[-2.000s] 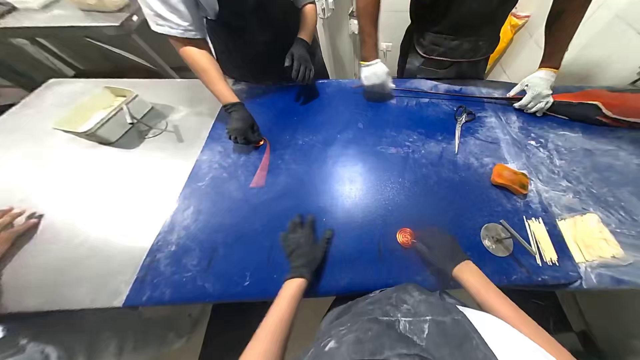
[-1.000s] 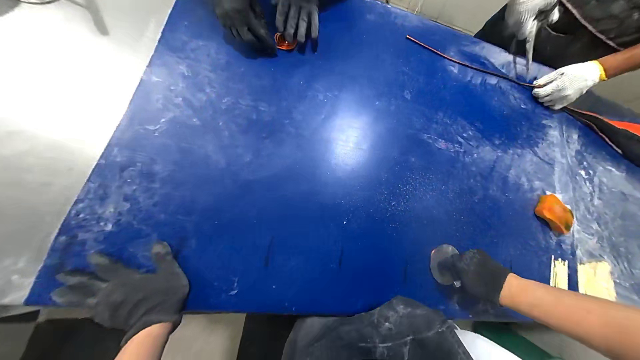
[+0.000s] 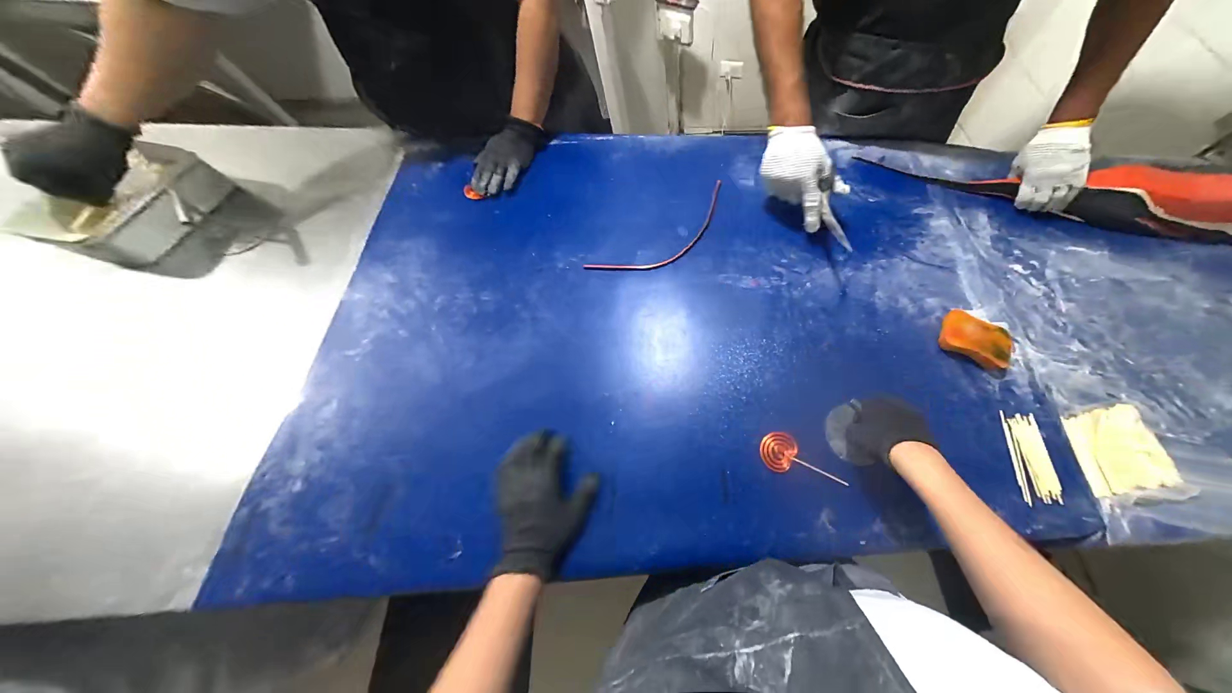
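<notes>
My left hand (image 3: 542,505), in a black glove, rests flat on the blue table mat (image 3: 462,385) near its front edge, fingers apart and holding nothing. A spiral red-orange lollipop (image 3: 779,452) lies on the mat between my hands, its thin stick pointing right. My gloved right hand (image 3: 885,430) is blurred and holds a round, flat metal disc (image 3: 844,432) just above or on the mat, right of the lollipop. To the right of that hand lie several pale sticks (image 3: 1034,459), and beyond them a pack of more sticks (image 3: 1122,452) in clear plastic.
Across the table a co-worker's gloved hand touches a small red piece (image 3: 473,192); the other is over a grey tray (image 3: 159,207). Another co-worker holds scissors (image 3: 833,221) and a long red-and-black candy roll (image 3: 1145,197). A thin red strand (image 3: 664,262) and an orange block (image 3: 976,339) lie on the mat.
The lollipop now lies with a stick between my hands; two seconds ago a spiral without a visible stick was by my right hand. A co-worker's hand has moved to the tray. The cut strand lies apart.
</notes>
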